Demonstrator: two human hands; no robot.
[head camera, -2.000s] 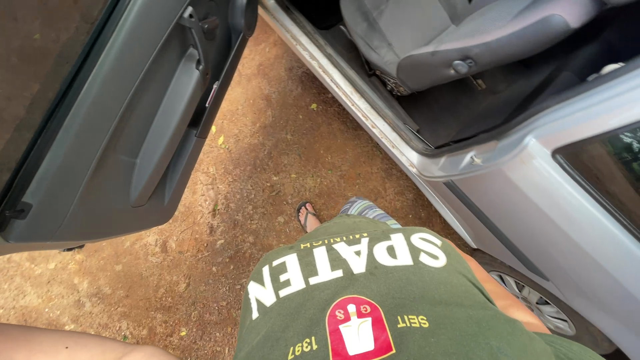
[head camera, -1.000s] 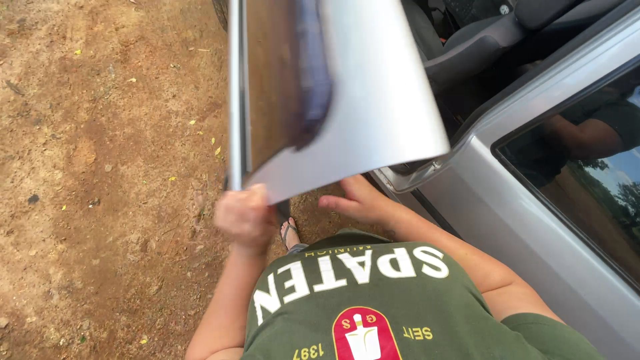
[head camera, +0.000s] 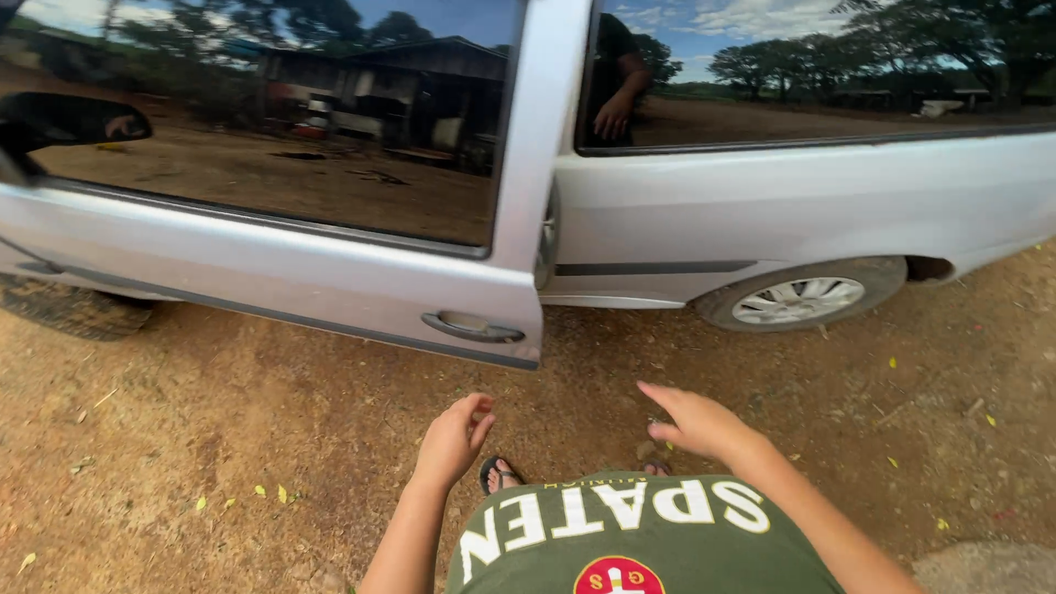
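Note:
A silver car's front door (head camera: 330, 272) stands slightly ajar, its rear edge out from the car's body (head camera: 660, 206). My left hand (head camera: 455, 437) is in the air just below the door handle (head camera: 473, 327), fingers loosely curved, touching nothing. To the right, my right hand (head camera: 697, 419) hovers over the dirt below the gap behind the door, its index finger pointing toward the car; it seems to hold nothing, though its palm side is partly hidden.
The rear wheel (head camera: 800, 297) is at the right, and a front tyre (head camera: 74, 309) shows at the left. A side mirror (head camera: 78, 120) sits by the door window. My sandalled foot (head camera: 499, 476) is on the dirt ground (head camera: 247, 429), where small leaves lie.
The door has swung from wide open to nearly against the car. My left hand, at the door's edge one second ago, is now off it. The view has turned strongly toward the car's side.

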